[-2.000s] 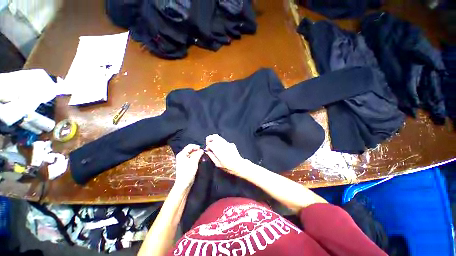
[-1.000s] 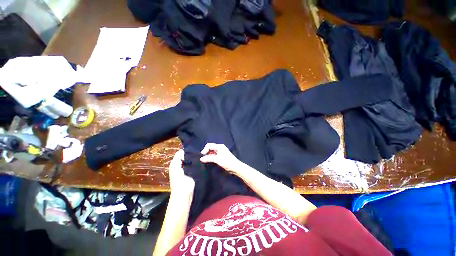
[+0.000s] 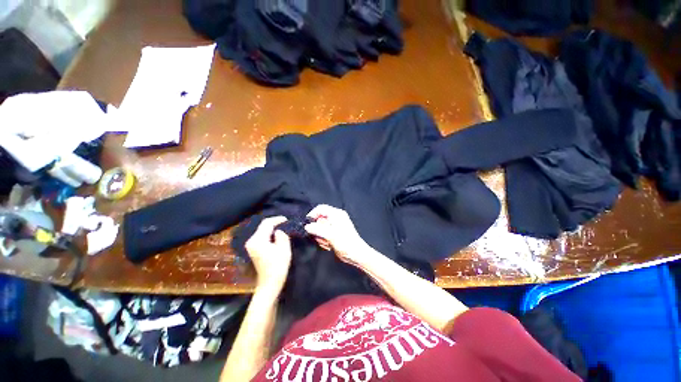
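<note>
A dark tailored jacket [image 3: 358,164] lies spread on the brown table, one sleeve out to the left with small cuff buttons, the other out to the right. A pocket slit shows on its right part. My left hand [image 3: 270,242] pinches the jacket's near edge. My right hand [image 3: 328,227] pinches the same edge just to the right. Both hands are bare and close together. What lies between the fingertips is too small to tell. The near part of the jacket hangs towards my body.
Jacket piles [image 3: 299,45] lie at the far side and more dark jackets [image 3: 545,134] at right, under the right sleeve. A small yellow tool [image 3: 199,162], tape roll [image 3: 116,183] and paper sheets [image 3: 166,93] lie left. A blue bin [image 3: 612,321] stands below the table edge.
My left hand has come up from beside the jacket's edge, its fingers now pinching cloth. The near left edge is spread further left. My right hand has stayed nearly in place.
</note>
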